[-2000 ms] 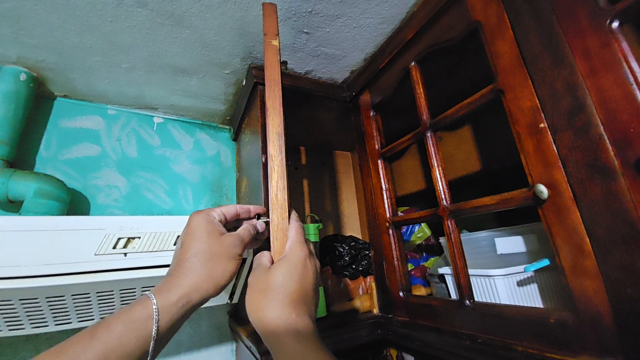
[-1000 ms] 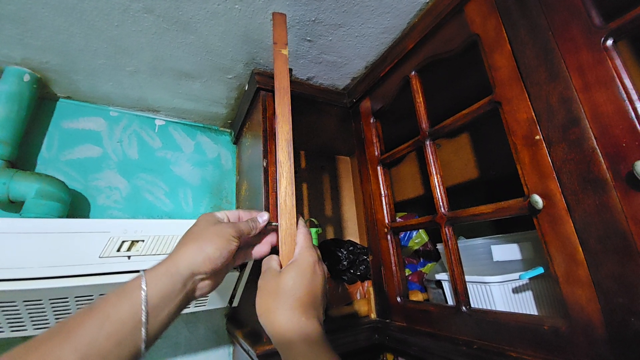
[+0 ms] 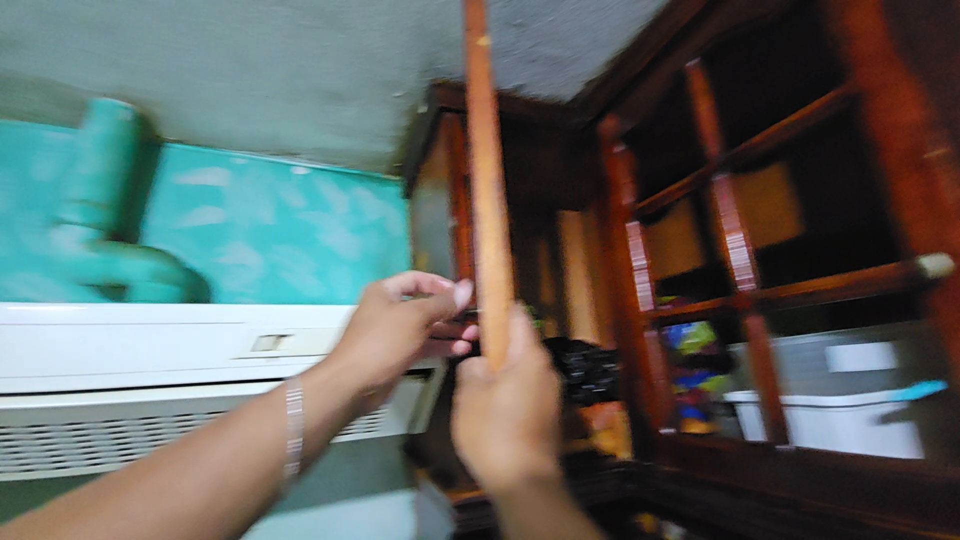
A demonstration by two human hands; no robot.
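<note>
A cabinet door [image 3: 489, 202], its narrow wooden edge facing me, stands upright in the middle of the blurred view. My right hand [image 3: 510, 409] grips its lower end, thumb and fingers on either side. Just left of the door is my left hand [image 3: 420, 322], thumb and index fingertip close together, the other fingers curled near the wood. Whether something small sits between those fingertips is too blurred to tell. A bracelet [image 3: 293, 427] circles my left wrist. Behind the door, the wooden wall cabinet [image 3: 431, 202] is partly hidden by it and my hands.
A white range hood [image 3: 165, 345] lies at left, below a green pipe [image 3: 105, 172]. At right, a wooden door with panes [image 3: 761, 292] and a knob [image 3: 935, 265] fronts a lidded plastic bin [image 3: 840, 420]. A black plastic bag [image 3: 589, 367] sits inside the middle cabinet.
The left fingertips, earlier pinched at a small thing beside the door, now look slightly looser. The right hand stays on the door's lower end. The view has shifted and blurred.
</note>
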